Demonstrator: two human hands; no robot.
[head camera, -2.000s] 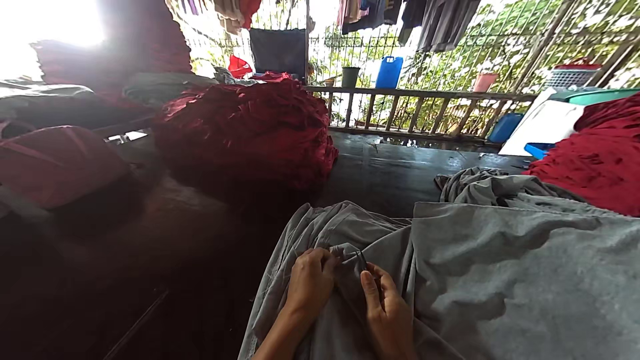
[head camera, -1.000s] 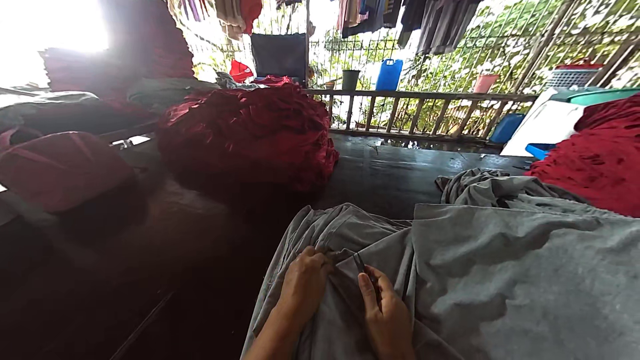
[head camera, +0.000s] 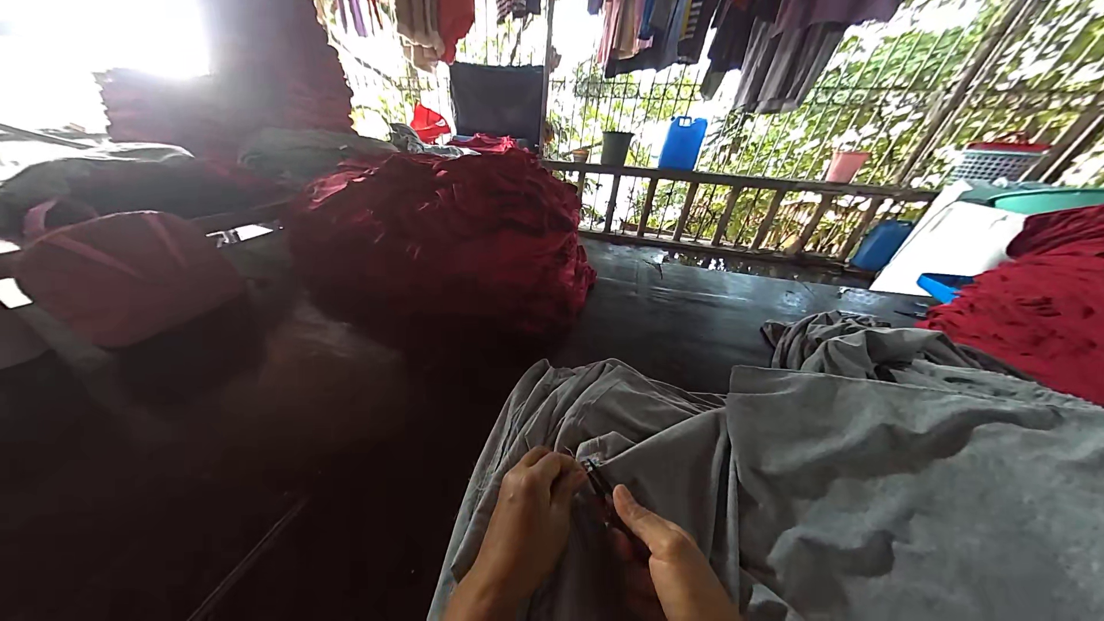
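Observation:
Grey fabric (head camera: 914, 483) lies in a broad layer at the lower right, with bunched folds at its left part. Over those folds, my left hand (head camera: 530, 509) pinches a bit of the cloth between thumb and fingers. My right hand (head camera: 660, 548) grips a small dark cutting tool, seemingly thread snips (head camera: 602, 493), whose tip meets the cloth close to my left fingertips. A small pale patch, perhaps a label, shows at the tip. The palm and lower fingers of my right hand are partly hidden.
A large heap of dark red fabric (head camera: 448, 241) sits beyond the hands, on the left. More red fabric (head camera: 1035, 302) lies at the right, beside crumpled grey cloth (head camera: 862, 345). A rounded reddish bag or cushion (head camera: 129, 276) is at far left. Behind runs a wooden railing (head camera: 759, 181) with a blue jerrycan (head camera: 682, 143).
The dark tool's tip has come down closer to my left fingertips, and a small pale patch now shows there. My left hand still pinches the cloth.

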